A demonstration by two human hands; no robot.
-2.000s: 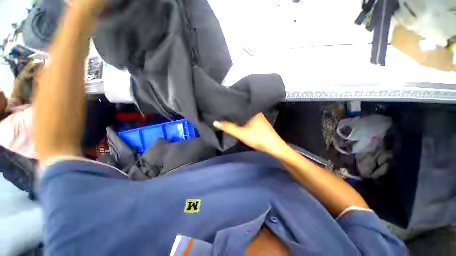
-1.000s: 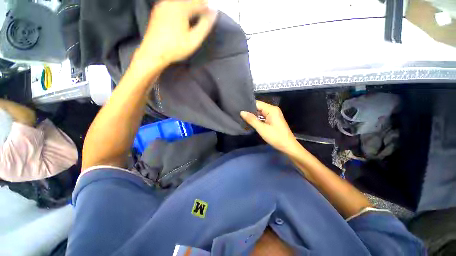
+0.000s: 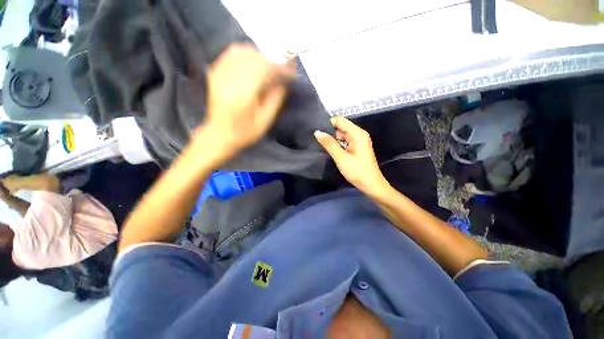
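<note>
A large charcoal-grey garment piece (image 3: 179, 86) lies over the table's front edge at the left and hangs down in front of me. My left hand (image 3: 245, 96) is blurred above or on the cloth; whether it grips any cloth cannot be told. My right hand (image 3: 352, 153) pinches the garment's right edge between thumb and fingers, just below the table's edge. A tiny silvery thing shows between the right fingers, too small to name.
The white table (image 3: 377, 46) has a ruler-marked strip (image 3: 463, 83) along its front edge. Dark zippers (image 3: 484, 16) and cardboard (image 3: 569, 9) lie at the far right. A blue bin (image 3: 232, 184), dark cloth and a plastic bag (image 3: 493, 126) are below. Another person (image 3: 63, 228) is at left.
My left hand came from the far upper left down over the cloth, then slightly lower. My right hand took hold of the garment's edge and moved slightly up. The view has shifted left.
</note>
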